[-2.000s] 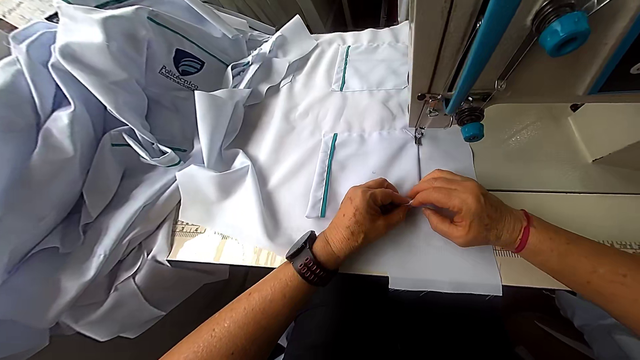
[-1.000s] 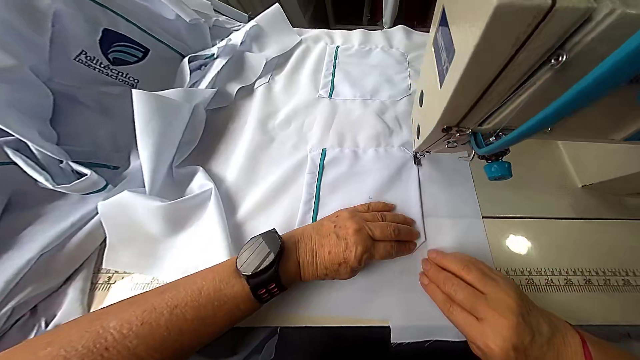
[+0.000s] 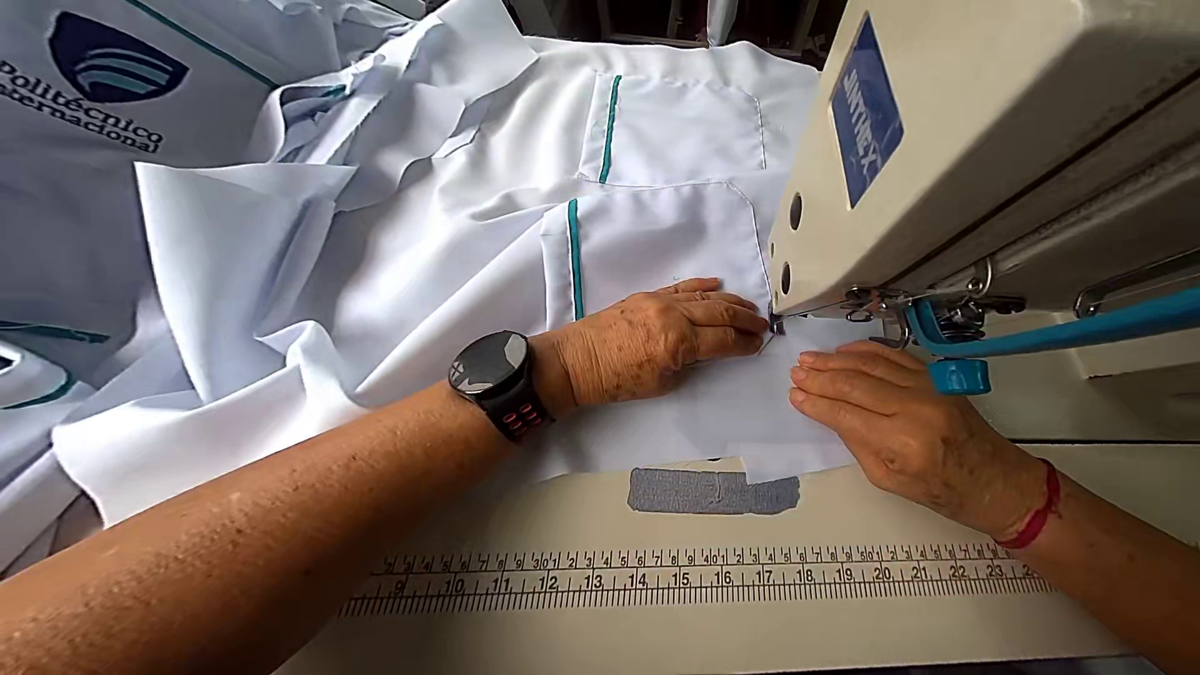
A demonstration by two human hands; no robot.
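Observation:
White fabric (image 3: 506, 225) lies under the presser foot (image 3: 776, 323) of a sewing machine (image 3: 937, 141). On it is a patch pocket (image 3: 666, 230) edged with a teal strip (image 3: 576, 258); a second, stitched pocket (image 3: 689, 131) lies farther back. My left hand (image 3: 647, 347) rests flat on the near pocket, its fingertips just left of the presser foot. To the right of the foot, my right hand (image 3: 891, 412) lies palm down on the fabric, fingers together. Neither hand grips anything that shows. The fabric under both palms is hidden.
A printed measuring scale (image 3: 694, 577) runs along the near edge of the machine bed, with a grey patch (image 3: 712, 491) above it. Bunched white garments with an embroidered emblem (image 3: 117, 58) fill the left. A blue lever (image 3: 1078, 328) juts out right of the needle area.
The fabric has moved away from me under the presser foot, baring more of the scale. My hands, together two seconds ago, are apart and nearer the foot. The view has shifted closer.

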